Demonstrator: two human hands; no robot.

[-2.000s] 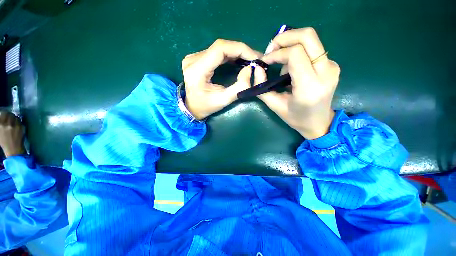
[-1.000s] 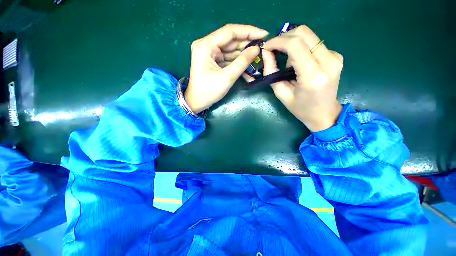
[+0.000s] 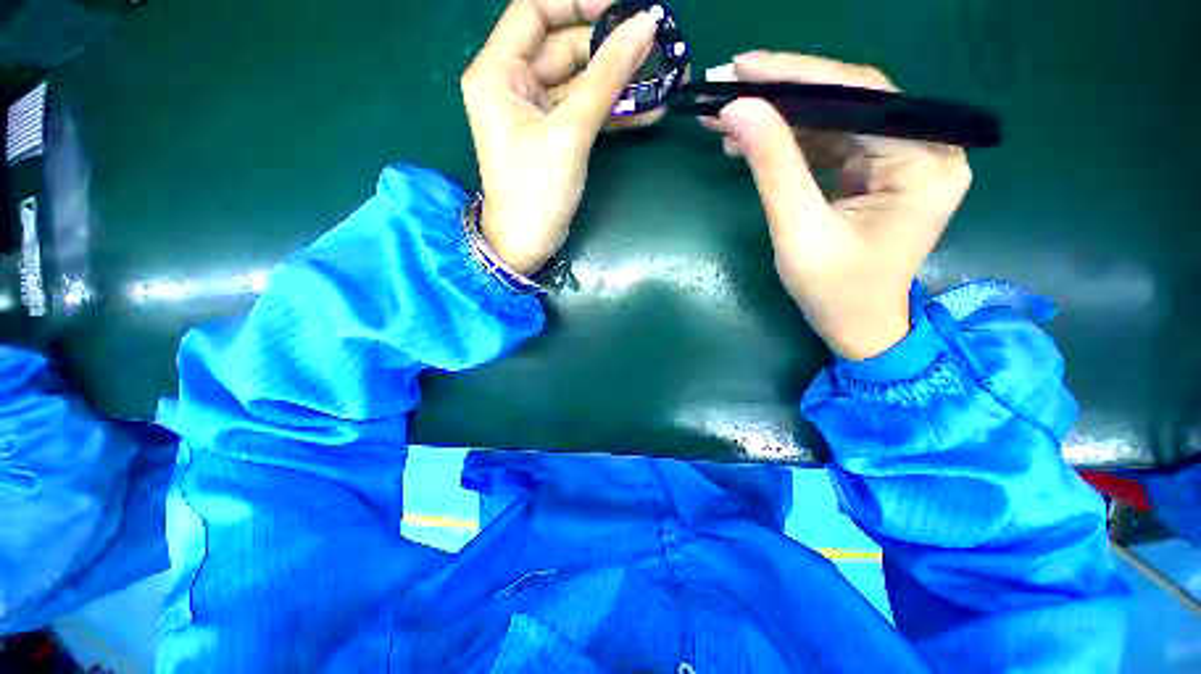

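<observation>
My left hand (image 3: 547, 132) is at the top of the view and pinches a round black device housing (image 3: 669, 50) with a glossy rim and silver specks inside. The thumb lies over part of its face. My right hand (image 3: 856, 198) holds a long matte-black tool (image 3: 882, 111), which looks like tweezers. The tool lies nearly level, its slim tip pointing left at the lower right rim of the housing. I cannot tell if the tip touches it. Part of the tool's middle is behind or between my fingers.
The hands are above a shiny dark-green belt (image 3: 632, 356) with its near edge before my body. At the far left are a white striped item (image 3: 26, 121) and a pale strip (image 3: 30, 257). Another person's blue sleeve (image 3: 66, 474) is at the lower left.
The black tool has swung from lying under my palm to pointing at the housing. My left hand has moved up and tilted the housing open. My right hand has moved right, away from it.
</observation>
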